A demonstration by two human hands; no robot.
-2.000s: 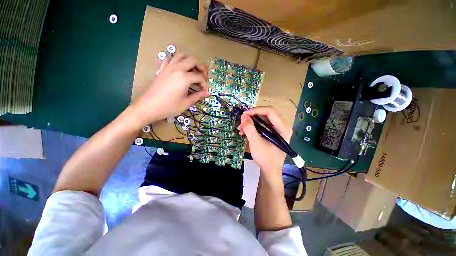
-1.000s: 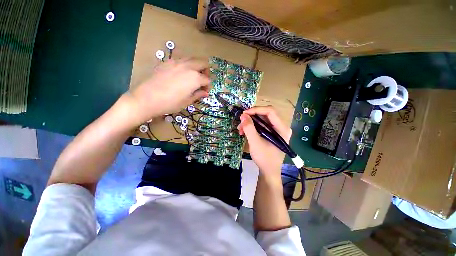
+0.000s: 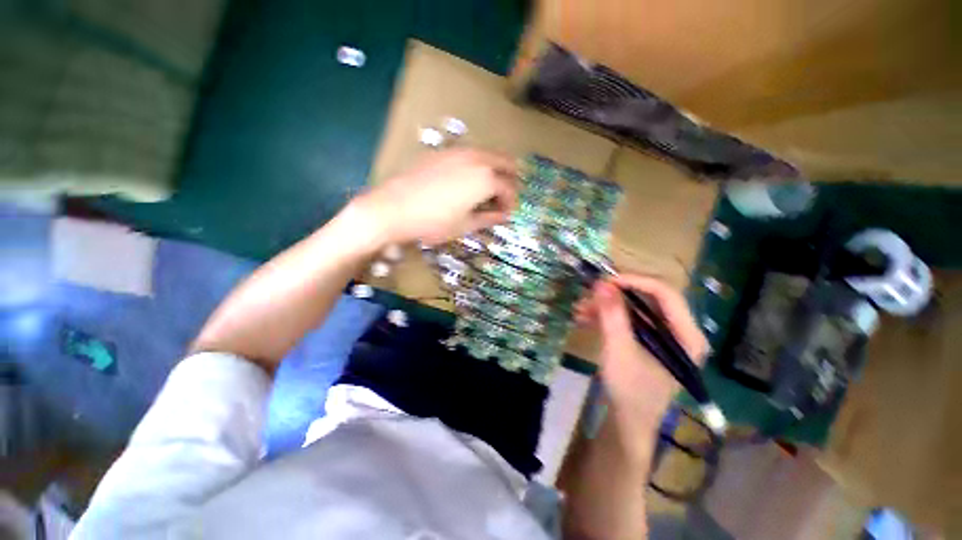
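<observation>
The green PCB panel (image 3: 527, 301) lies on the brown cardboard mat (image 3: 406, 121), blurred by motion. My right hand (image 3: 633, 327) holds the black soldering iron (image 3: 662, 343), its tip end over the middle of the panel. My left hand (image 3: 448, 197) is at the panel's upper left, fingers bent close together; whether it holds a wire is hidden by blur. White leaded discs (image 3: 392, 253) lie left of the panel and near the mat's lower edge, with two more (image 3: 430, 136) above my left hand.
The fan box (image 3: 654, 116) stands behind the panel. A pale jar (image 3: 770, 198), a black unit (image 3: 775, 316) and a white-flanged reel (image 3: 889, 271) are at the right. A PCB stack (image 3: 95, 105) is at the upper left. A lone disc (image 3: 351, 56) lies on the green bench.
The whole view has shifted and blurred, with the scene moving right and slightly down. My right hand still holds the iron; its tip sits a little further from my left hand.
</observation>
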